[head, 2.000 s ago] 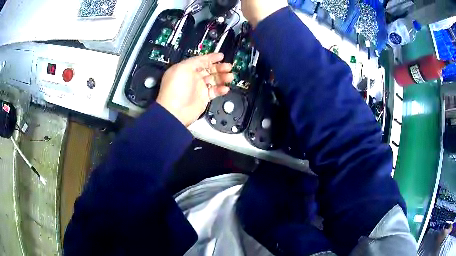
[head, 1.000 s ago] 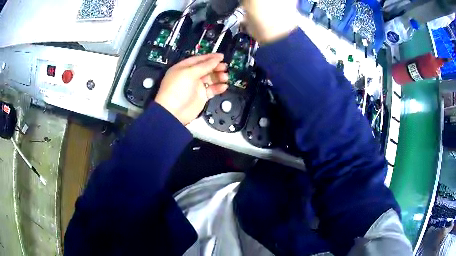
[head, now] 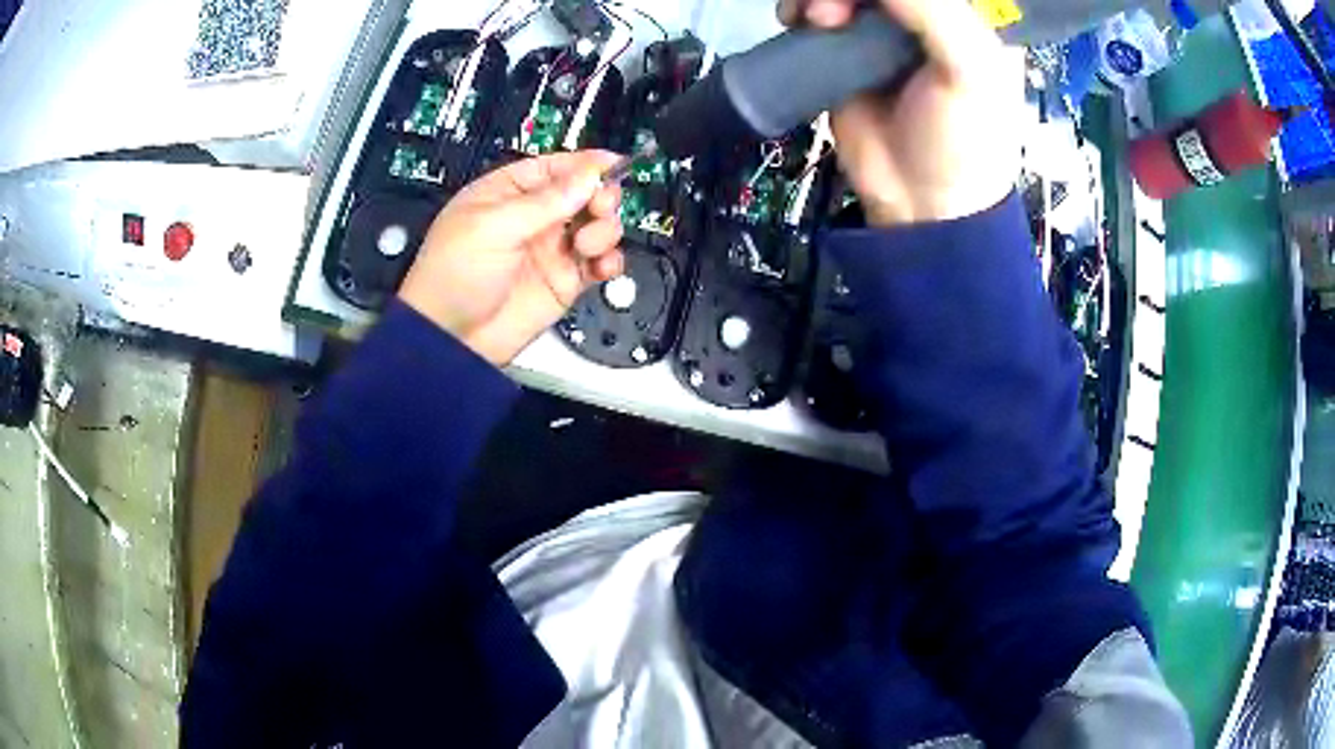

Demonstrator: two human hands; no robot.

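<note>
My right hand (head: pixel 925 125) is closed around the grey body of the electric screwdriver (head: pixel 798 76), which lies tilted with its dark nose pointing left and down. Its thin bit meets the fingertips of my left hand (head: pixel 524 242). The thumb and forefinger of my left hand are pinched at the bit tip; a screw there is too small to tell. Black plastic housings (head: pixel 742 329) lie side by side in a row, with green circuit boards (head: pixel 435 125) and thin red, black and white wires inside. My left hand is over the housings and partly covers them.
A white control box (head: pixel 205 242) with a red button stands at left, below a code sheet (head: pixel 237 37). A green conveyor belt (head: pixel 1218 395) runs along the right. A red squeeze bottle (head: pixel 1203 147) lies there, near a clear bottle (head: pixel 1124 56). The white tray edge (head: pixel 615 392) is nearest me.
My right hand has come down and right from the top edge, bringing the screwdriver into view. Its bit now meets my left fingertips. My left hand and the whole view have shifted slightly.
</note>
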